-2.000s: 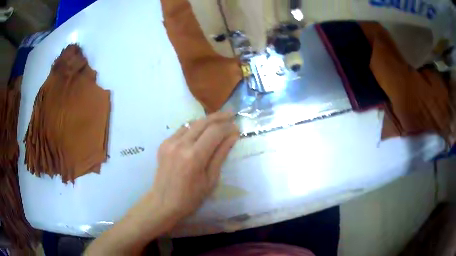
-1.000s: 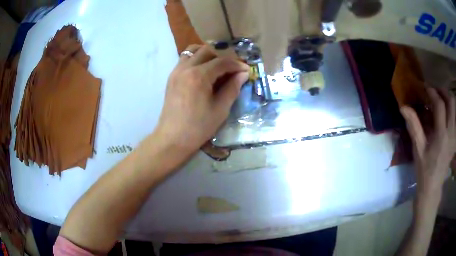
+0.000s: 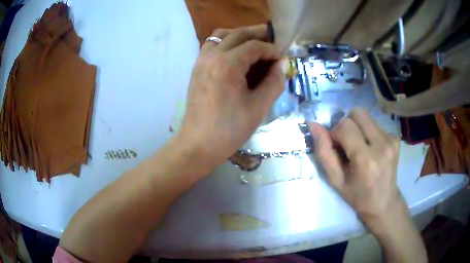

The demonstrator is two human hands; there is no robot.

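My left hand [image 3: 232,97], with a ring, is bent at the left side of the needle area, thumb and forefinger together beside the small yellow guide [image 3: 291,68]. Whether it pinches anything is hidden. Brown leather [image 3: 221,15] lies beyond my left hand, left of the machine head. My right hand [image 3: 358,159] is over the bright metal bed slide [image 3: 281,136], fingers curled and thumb toward the needle. What its fingers hold, if anything, cannot be told. The needle area [image 3: 309,77] is brightly lit between the hands.
The cream sewing machine head [image 3: 319,20] overhangs the top right. A fanned stack of brown panels [image 3: 51,102] lies at left. A dark pouch [image 3: 416,128] and loose brown leather [image 3: 448,149] lie at right. A beige patch [image 3: 242,222] is near the front edge.
My right hand has moved left from the leather pile to the bed slide. My left hand remains beside the guide, having come up from the near edge earlier. The view has shifted.
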